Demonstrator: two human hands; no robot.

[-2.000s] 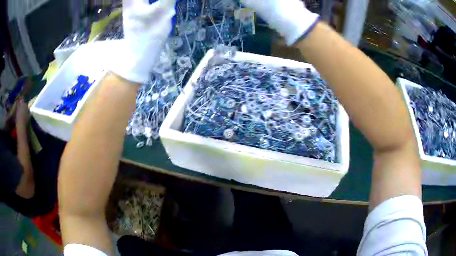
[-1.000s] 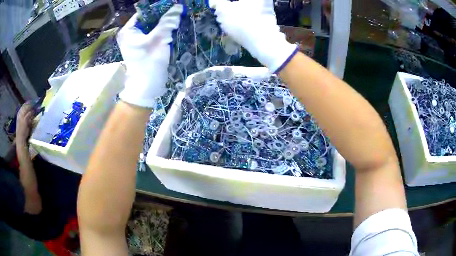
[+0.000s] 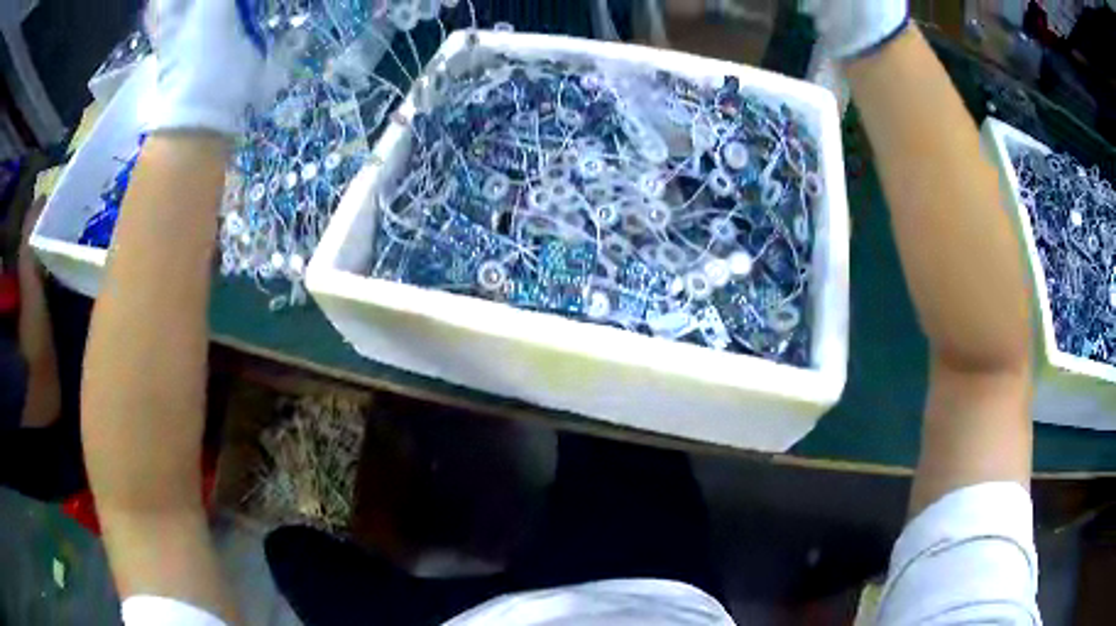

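My left hand (image 3: 202,67), in a white glove, is at the top left, its fingers cut off or blurred at the top edge. Wired circuit boards (image 3: 300,135) lie beside it; whether it holds any cannot be told. My right hand (image 3: 863,22) is at the top right, mostly cut off, its fingers out of the picture. Between my arms stands a large white foam bin (image 3: 575,355) full of small blue circuit boards (image 3: 567,261) with white leads and round discs. Some of its contents near the back are blurred.
A white bin (image 3: 76,202) with solid blue parts is at far left, partly behind my left arm. Another foam bin (image 3: 1077,394) of wired boards is at right. A scrap box (image 3: 306,459) is below the bench edge. Part of a person's arm (image 3: 37,330) shows at far left.
My hands have moved far apart, the right one towards the upper right. The board cluster seen between them a second ago is gone from there. The view has shifted, so the bins sit higher.
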